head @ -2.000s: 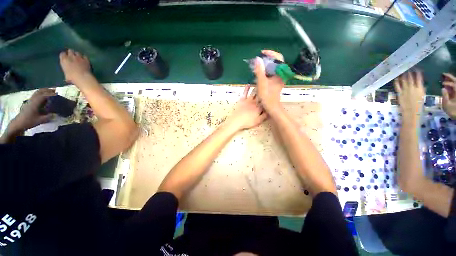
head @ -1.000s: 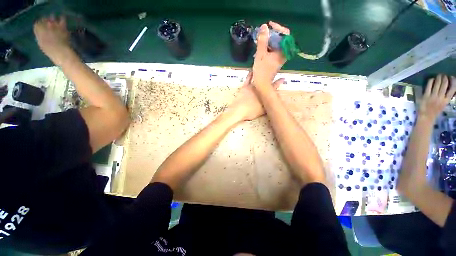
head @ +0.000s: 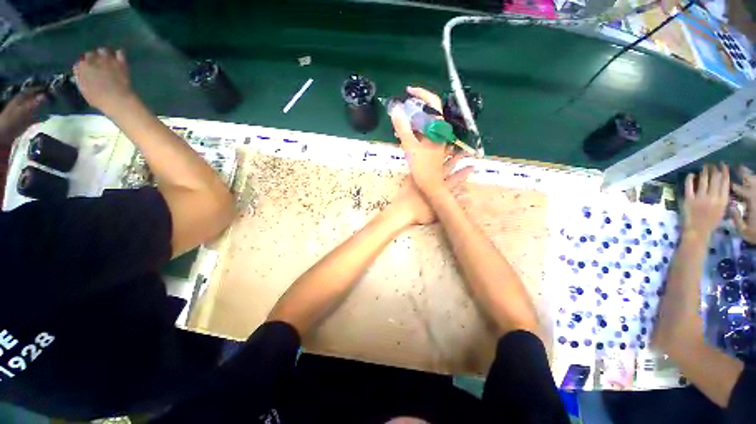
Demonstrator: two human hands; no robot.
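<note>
My right hand (head: 421,124) grips the power screwdriver (head: 419,116), a grey translucent body with a green rear cap. Its front end points left, beside a black cylindrical unit (head: 361,108) standing on the green belt (head: 273,50); contact is not clear. Another black unit (head: 464,103) stands right behind the tool, partly hidden by the whitish hose. My left hand (head: 423,201) is under my crossed right wrist, over the brown board (head: 348,281). Some of its fingers show on the right; its palm is hidden, so I cannot tell what it holds.
More black units stand on the belt at left (head: 215,84) and right (head: 612,137), near a white stick (head: 298,95). Dark specks are scattered on the board. A white post (head: 688,137) slants at right beside a dotted sheet (head: 617,273). Neighbours' arms reach in at both sides.
The units and white stick have shifted right along the belt. The screwdriver has gone from the unit now behind it to beside the following one. My arms stay crossed.
</note>
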